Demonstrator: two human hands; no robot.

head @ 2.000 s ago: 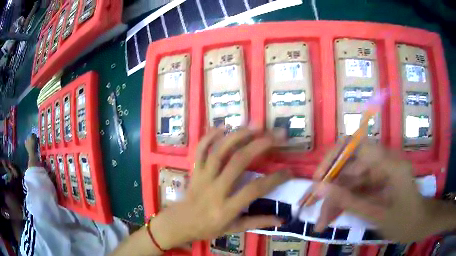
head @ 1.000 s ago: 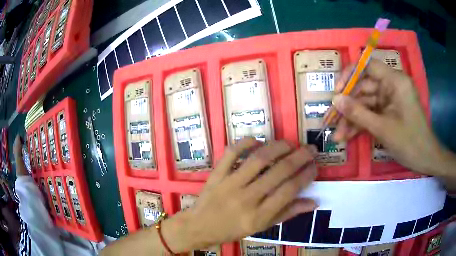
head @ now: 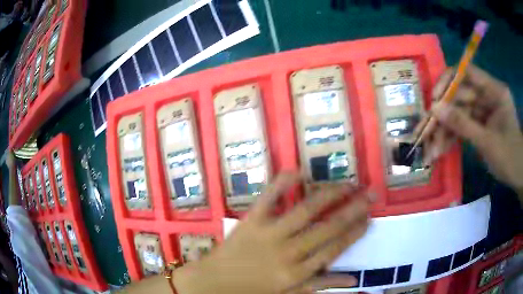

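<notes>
A red-orange foam tray [head: 278,64] holds gold-tan phone units with open backs. My right hand [head: 470,118] holds the orange pick tool [head: 459,74] like a pen, its thin tip at a square black pad [head: 406,154] over the lower part of the rightmost upper-row phone [head: 399,95]. Similar black pads show on the other upper-row phones. My left hand [head: 292,241] is spread, slightly blurred, over the tray and the white release liner sheet [head: 424,232], which carries square black pads along its lower edge. Whether its fingers hold the sheet is hard to tell.
A large black sticker sheet [head: 172,47] lies beyond the tray. More foam trays with phones stand at left, one low [head: 66,201] and one upper [head: 71,63]. A slim silver tool [head: 96,192] and tiny pale pieces lie on the green bench. A person's white sleeve [head: 28,244] shows at left.
The view has shifted, so the tray sits further left. My right hand and pick tool have moved from the fourth upper-row phone to the rightmost one. A black pad now shows there.
</notes>
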